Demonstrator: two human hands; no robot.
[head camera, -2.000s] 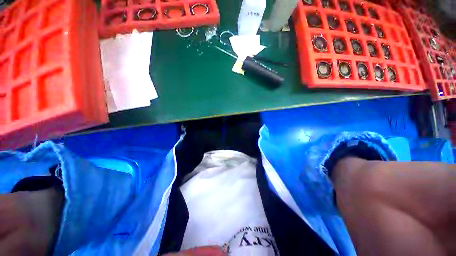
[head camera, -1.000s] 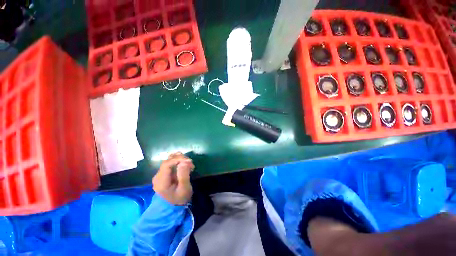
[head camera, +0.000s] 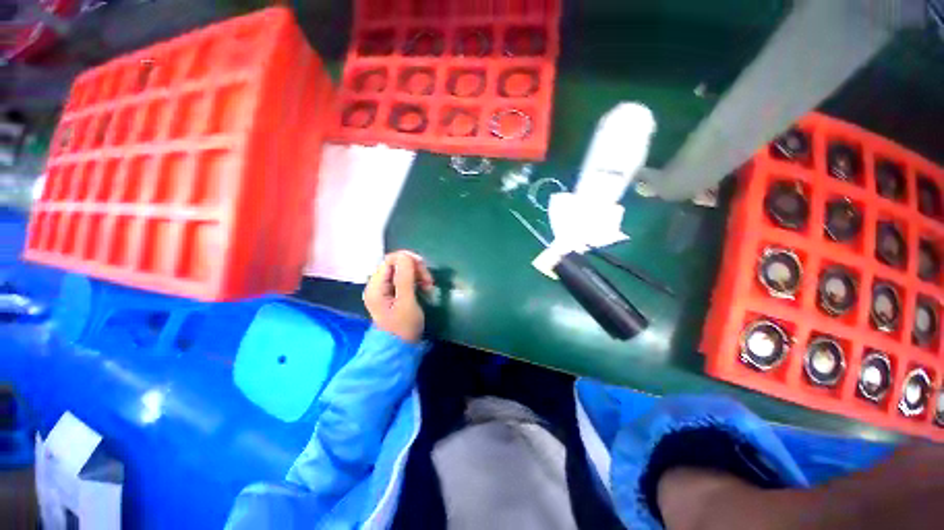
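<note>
My left hand (head camera: 399, 297) is at the bench's front edge, fingers bent and drawn together. A small pale glint shows at its fingertips, but I cannot tell whether it holds anything. My right forearm and blue sleeve enter at the lower right; the right hand is out of the picture. A black-handled driver-type tool (head camera: 600, 295) lies on the green bench, its thin shaft pointing up-left. A thin pale ring (head camera: 546, 194) and a silver ring (head camera: 471, 165) lie near a small pile of shiny bits (head camera: 515, 179).
A white bottle (head camera: 619, 150) lies by white wiping paper (head camera: 585, 221) and a grey post (head camera: 771, 98). A red ring tray (head camera: 447, 129) is behind, a stacked red block (head camera: 271, 155) and white sheets (head camera: 357, 207) left, a red case tray (head camera: 730, 300) right. A blue stool (head camera: 285, 360) stands below.
The view has turned, so the bench things sit further right and the left stack shows more. My left hand came into view over the bench edge and remains there. The right forearm stays at the lower right.
</note>
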